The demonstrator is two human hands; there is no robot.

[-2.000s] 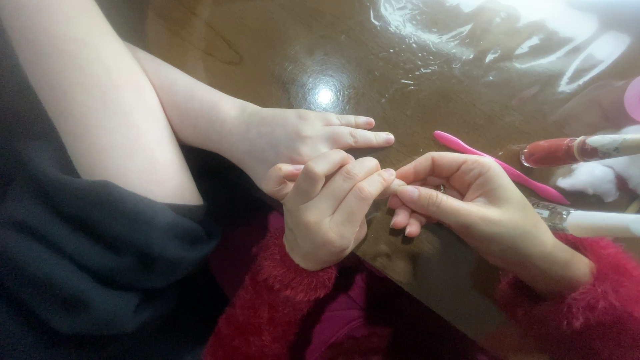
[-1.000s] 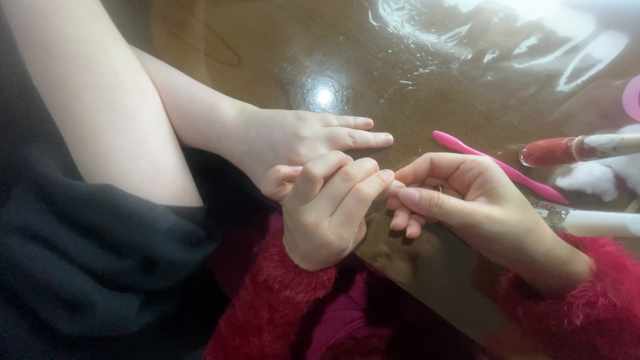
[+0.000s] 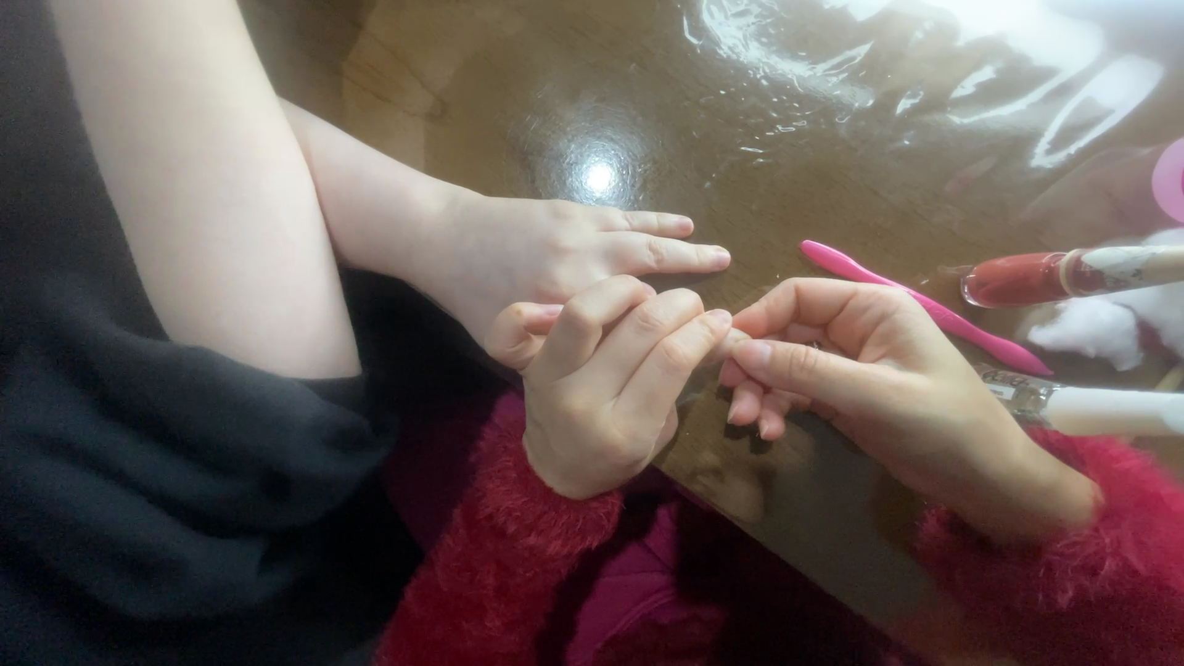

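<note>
My left hand (image 3: 601, 388), in a fluffy red sleeve, is curled over part of another person's hand (image 3: 527, 245), which lies on the table with two fingers stretched out. A pale fingertip (image 3: 728, 344) shows at the end of my left index finger; whose it is cannot be fully seen. My right hand (image 3: 860, 375) comes from the right, its thumb and index finger pinching at that fingertip, its other fingers curled below. Any small item in the pinch is hidden. A pink double-ended plastic tool (image 3: 934, 310) lies just behind my right hand.
A bottle of red nail polish (image 3: 1013, 280) and a white-capped bottle (image 3: 1110, 410) lie at the right, with white cotton (image 3: 1091, 331) between them. Glossy clear film (image 3: 786, 65) covers the wooden table. The other person's bare forearm (image 3: 213, 185) and dark clothing (image 3: 148, 481) fill the left.
</note>
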